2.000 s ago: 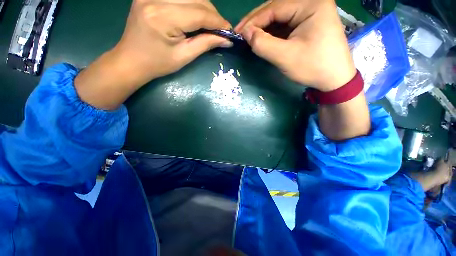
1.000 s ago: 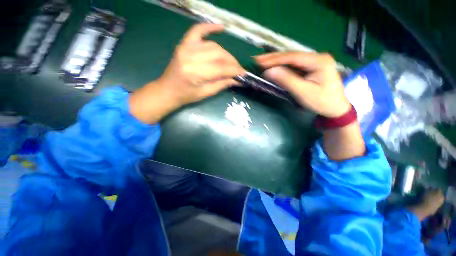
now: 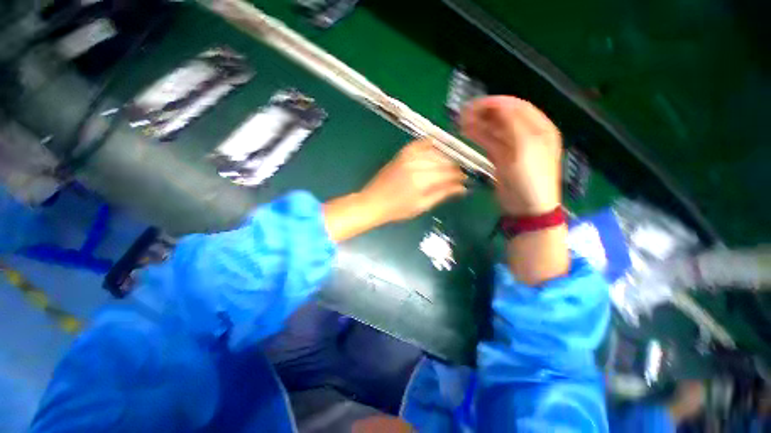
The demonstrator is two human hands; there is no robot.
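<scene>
The picture is blurred. My left hand [image 3: 416,180] is above the green mat beside the whitish rail, fingers bent; I cannot tell whether it holds anything. My right hand [image 3: 517,144] reaches over the rail above the green belt. A phone unit [image 3: 462,90] shows right beside its fingertips, and I cannot tell whether the hand touches or grips it. A small pile of white parts [image 3: 438,248] lies on the mat below my hands. Two phone units, one [image 3: 269,139] nearer and one [image 3: 188,91] farther left, lie on the mat.
The rail [image 3: 363,88] runs diagonally between mat and belt. Another unit [image 3: 577,172] is on the belt right of my right wrist. A blue bin [image 3: 610,241] with white parts and clear plastic bags [image 3: 655,245] stand at right. A dark object [image 3: 135,260] is at lower left.
The view has turned and shifted left. My hands, earlier close together at a dark slab, have moved apart; my right hand has gone out over the rail. The slab no longer shows between them.
</scene>
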